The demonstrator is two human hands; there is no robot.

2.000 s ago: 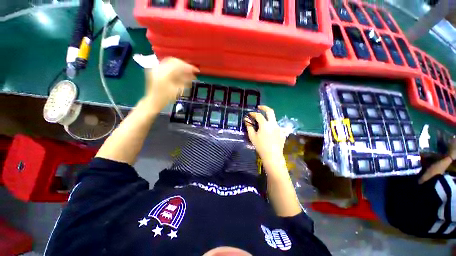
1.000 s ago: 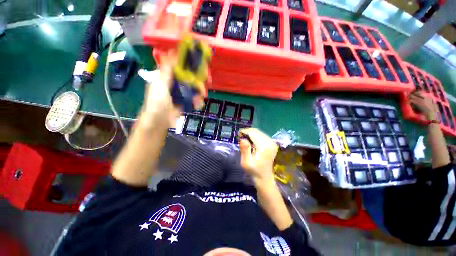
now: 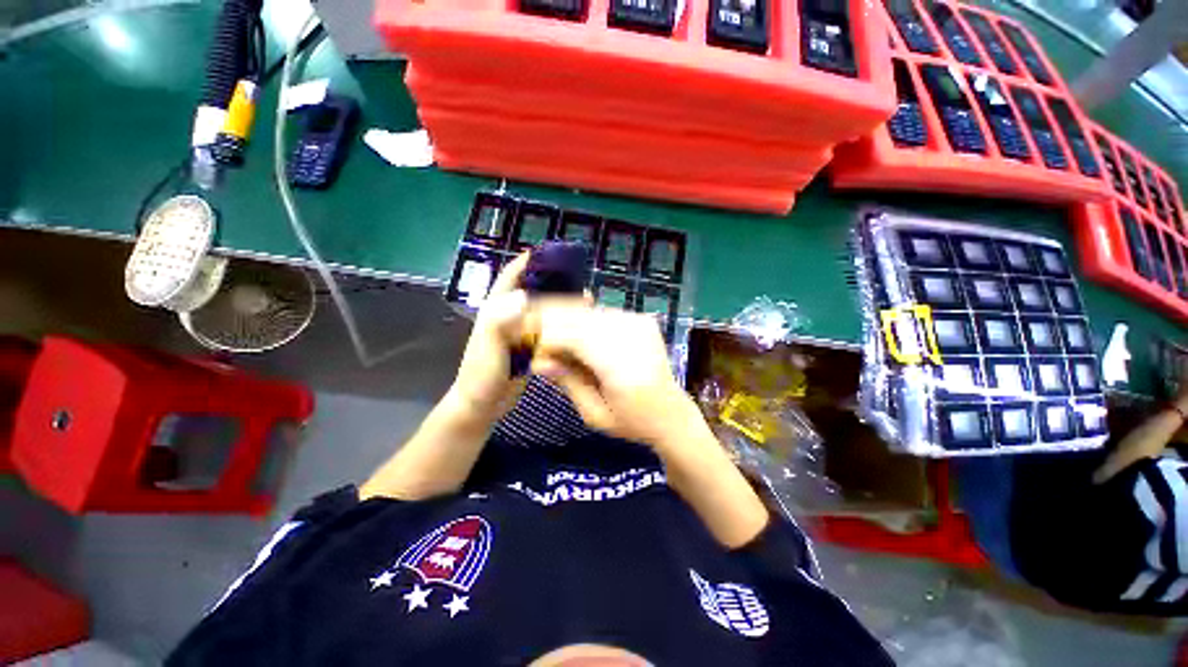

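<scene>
A dark keypad phone (image 3: 558,267) stands up out of my left hand (image 3: 495,341), which holds it above my lap. My right hand (image 3: 610,365) is against the phone's near part and covers most of it; its fingers are blurred, and I cannot tell whether they hold anything. A bit of yellow shows between the hands. The lens tray (image 3: 625,248), with rows of black-framed lenses, lies on the bench just beyond my hands, partly hidden by them.
Red foam trays (image 3: 612,130) with phones are stacked behind. Stacked lens trays (image 3: 997,332) lie at right, with a yellow liner (image 3: 909,335) on top. A lone phone (image 3: 322,141), hose (image 3: 232,78) and fan (image 3: 176,254) are at left. Yellow liner waste (image 3: 752,414) hangs below the bench edge.
My left hand has come down from the red trays with the phone. My right hand has moved left to meet it. The neighbour's hand has left the right-hand red tray.
</scene>
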